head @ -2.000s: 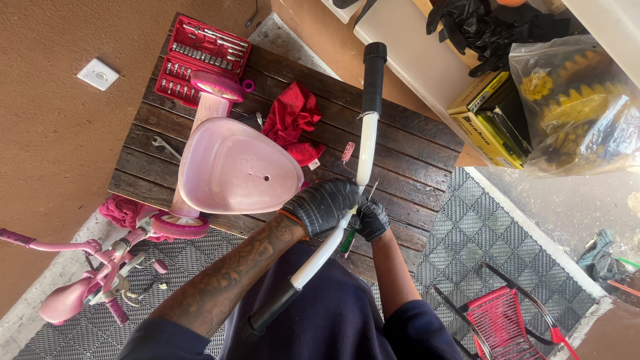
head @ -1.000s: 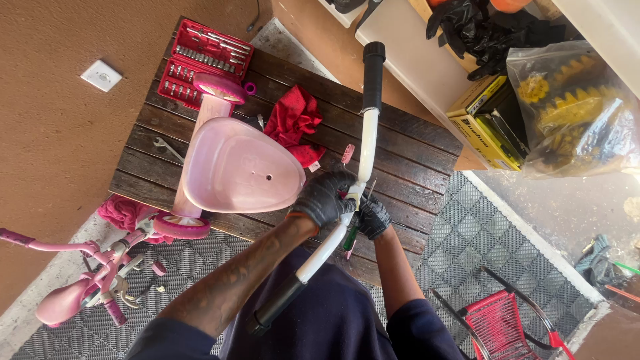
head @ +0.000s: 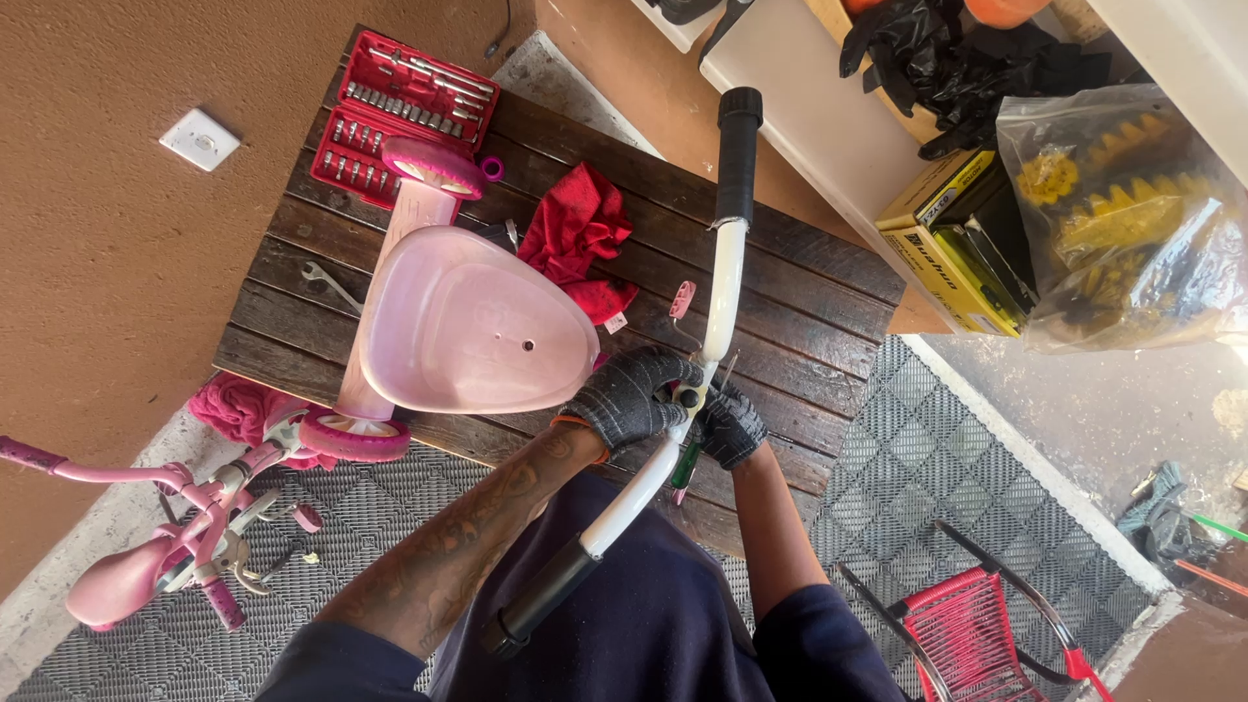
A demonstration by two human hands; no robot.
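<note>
Across the near side of the slatted wooden table (head: 809, 322) runs a white handlebar (head: 723, 292) with black grips. My left hand (head: 634, 395), in a dark grey work glove, is closed around the handlebar's middle, by a black knob (head: 689, 398). My right hand (head: 731, 426), gloved too, is at the other side of the middle; its fingertips are partly hidden, so its hold is unclear. Below the bar, beside my right hand, shows a green-handled tool (head: 686, 465). A pink plastic tricycle seat (head: 468, 331) with a two-wheeled rear axle lies left of my hands. One pink pedal (head: 683, 299) is beyond the bar.
A red socket set case (head: 419, 83), an open-end wrench (head: 331, 285) and a red cloth (head: 580, 234) lie on the table. A pink child's bike (head: 195, 526) stands at the lower left, a red corded chair (head: 965, 624) at the lower right. Shelves hold a bag of yellow parts (head: 1121, 219).
</note>
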